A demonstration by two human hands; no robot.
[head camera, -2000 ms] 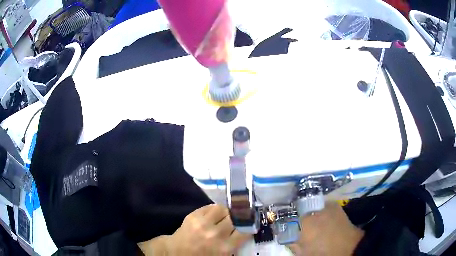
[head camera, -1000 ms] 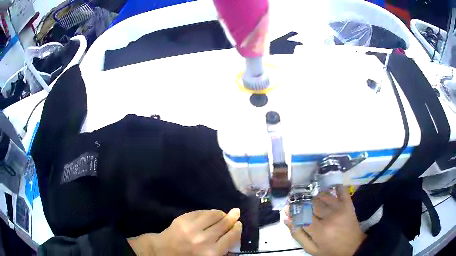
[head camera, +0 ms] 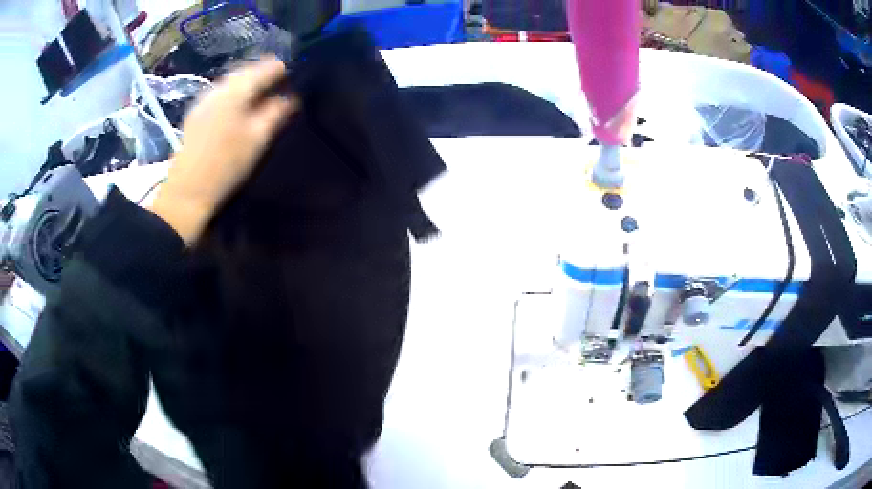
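Note:
My left hand [head camera: 229, 134], a little blurred, is raised at the upper left and holds the top of the black garment [head camera: 325, 258]. The garment hangs down from it over the left part of the table, in front of my body. My right hand is not in view; the cloth may hide it. The sewing machine head [head camera: 698, 239] stands to the right with its blue stripe. Its presser foot area [head camera: 646, 372] and needle plate have no cloth on them. Yellow-handled snips [head camera: 703, 368] lie right of the needle area.
Black strips [head camera: 813, 220] drape over the machine's right side and onto the table. A black cut panel [head camera: 488, 110] and a clear plastic bag [head camera: 731, 126] lie in the rear trough. A pink thread cone [head camera: 605, 67] stands above the head. A blue basket [head camera: 225, 38] is at the back left.
The garment has come off the needle area and been lifted up to the left by my left hand. My right hand has left the needle area and gone out of sight. The view has shifted.

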